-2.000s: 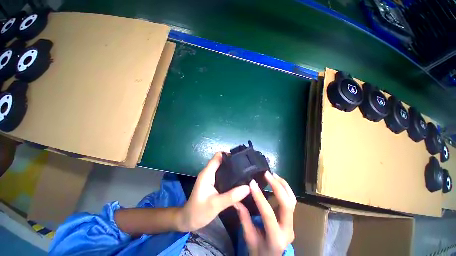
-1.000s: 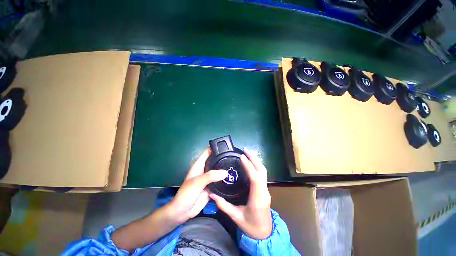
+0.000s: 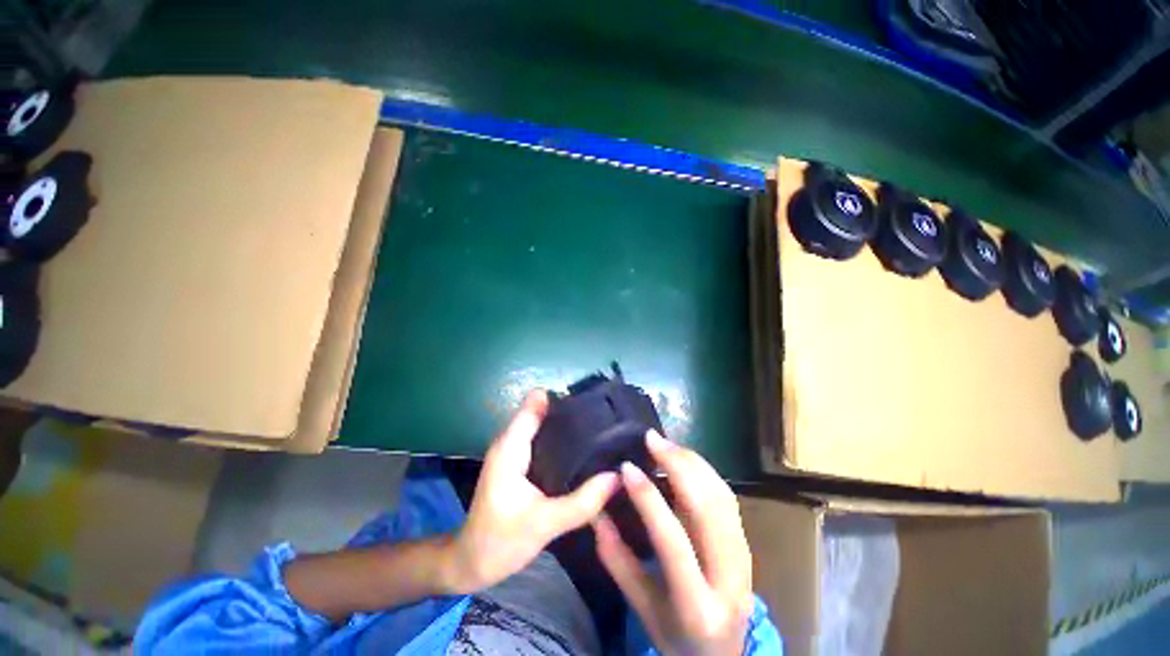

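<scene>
My left hand (image 3: pixel 520 513) and my right hand (image 3: pixel 686 545) hold one black round housing (image 3: pixel 597 429) between them at the bench's front edge. The housing is tilted with its side and tab turned up. Its face is turned away and no emblem shows. My left fingers grip its left side and my right fingertips touch its right and lower side.
A row of capped housings (image 3: pixel 914 231) with pale emblems lies on the right cardboard (image 3: pixel 924 397). Housings with white rings (image 3: pixel 36 208) lie on the left cardboard (image 3: pixel 212 256). An open carton (image 3: pixel 969 577) with whitish film (image 3: pixel 857 583) is at lower right. Green bench (image 3: pixel 552 269) lies between.
A second ago the housing's face with its emblem was up, my left thumb on it. Now it is tilted with its side up, as it was two seconds ago. The view has also shifted.
</scene>
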